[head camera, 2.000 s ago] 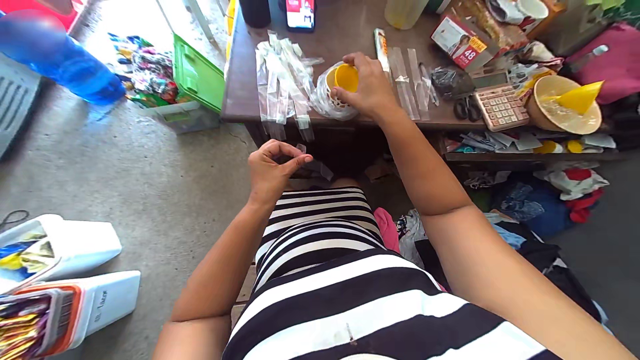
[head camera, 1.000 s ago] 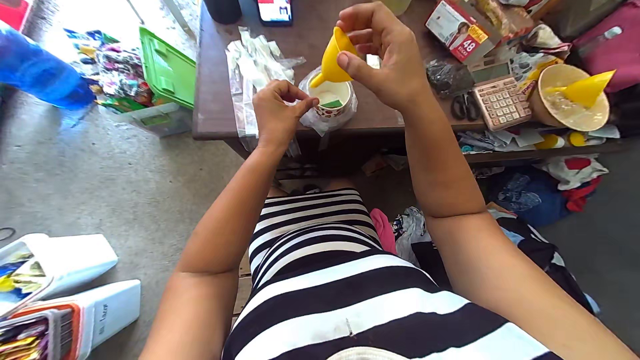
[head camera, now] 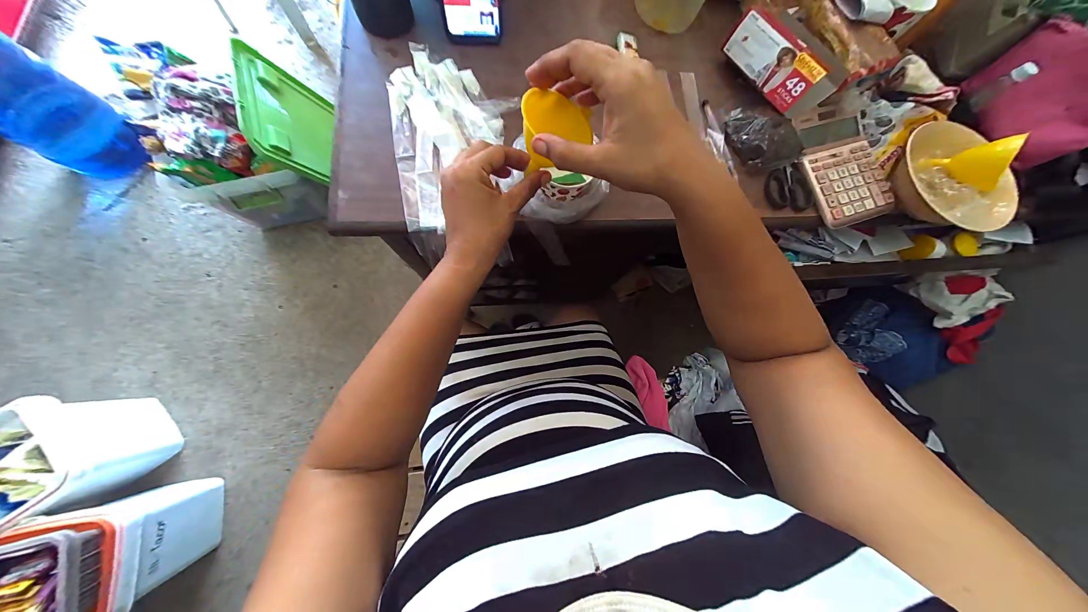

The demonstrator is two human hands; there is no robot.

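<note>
My right hand (head camera: 620, 127) holds a yellow plastic funnel (head camera: 552, 123), tilted with its narrow end toward my left hand. My left hand (head camera: 484, 191) pinches at that narrow end with thumb and forefinger; whether a thin plastic sleeve is between them is hard to tell. Just below and behind the funnel stands a cup with a patterned rim (head camera: 568, 191), with something green and pale inside and clear plastic around it. Left of the cup, clear narrow plastic sleeves (head camera: 425, 144) lie in a spread pile and hang over the edge of the brown table (head camera: 365, 170).
A phone (head camera: 472, 19) and a dark container (head camera: 382, 15) stand at the back. To the right are a red and white box (head camera: 778, 64), black scissors (head camera: 788, 187), a calculator (head camera: 848, 183) and a bowl (head camera: 922, 183) with another yellow funnel (head camera: 986, 163). A green-lidded bin (head camera: 285, 110) stands left.
My right hand has lifted the funnel from the cup, and my left hand has come up from below the table edge to the funnel's narrow end.
</note>
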